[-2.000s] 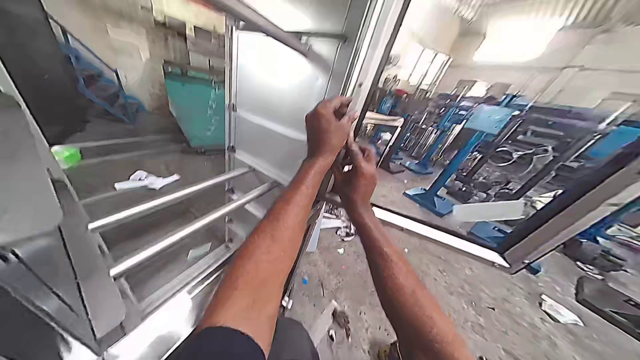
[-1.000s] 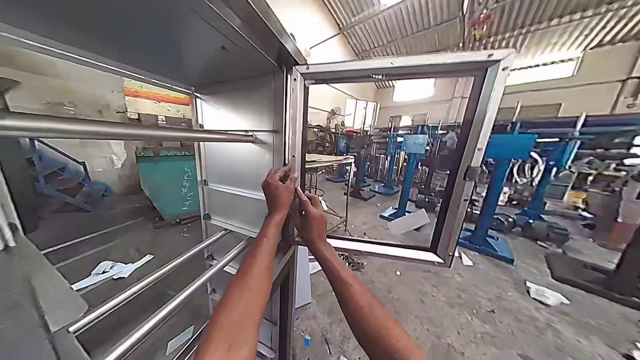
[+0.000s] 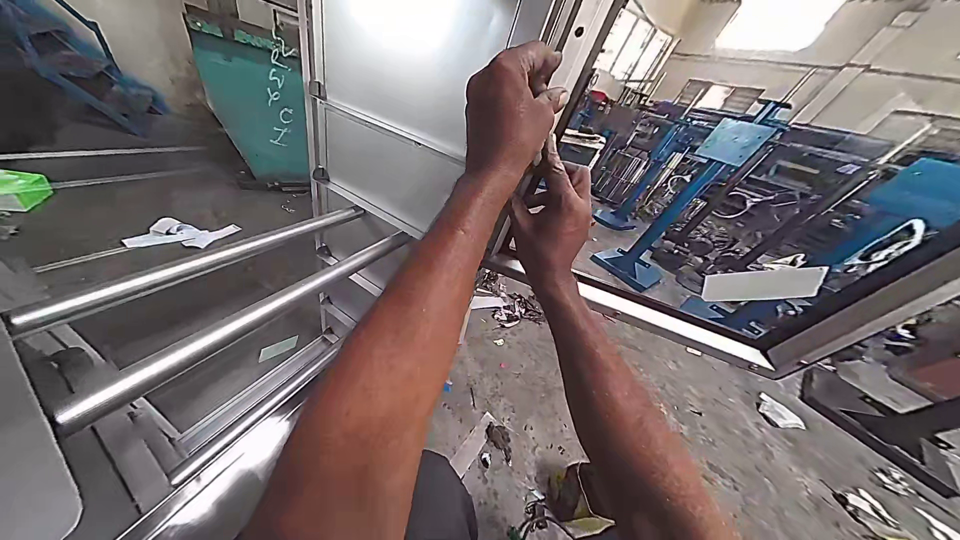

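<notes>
A metal door frame [image 3: 675,330] stands swung out from the side of a metal cabinet [image 3: 397,82]. Along the upright on its hinge side, my left hand [image 3: 514,109] has its fingers bent, the thumb and forefinger close together at the metal edge. Just below it, my right hand [image 3: 555,217] reaches up with a fingertip near the left hand. Something small and pale shows between the hands, too small to name. Whether either hand grips it or the frame is hidden by the fingers.
Polished metal bars [image 3: 240,322] cross the cabinet's opening at left. Behind them are a green metal container [image 3: 255,105] and white paper scraps [image 3: 180,234]. Blue metal stands [image 3: 667,202] are beyond the door frame. Scraps litter the concrete floor [image 3: 645,390] below.
The view has tilted down since one second ago. Both hands stay at the hinge-side upright of the door frame, one above the other.
</notes>
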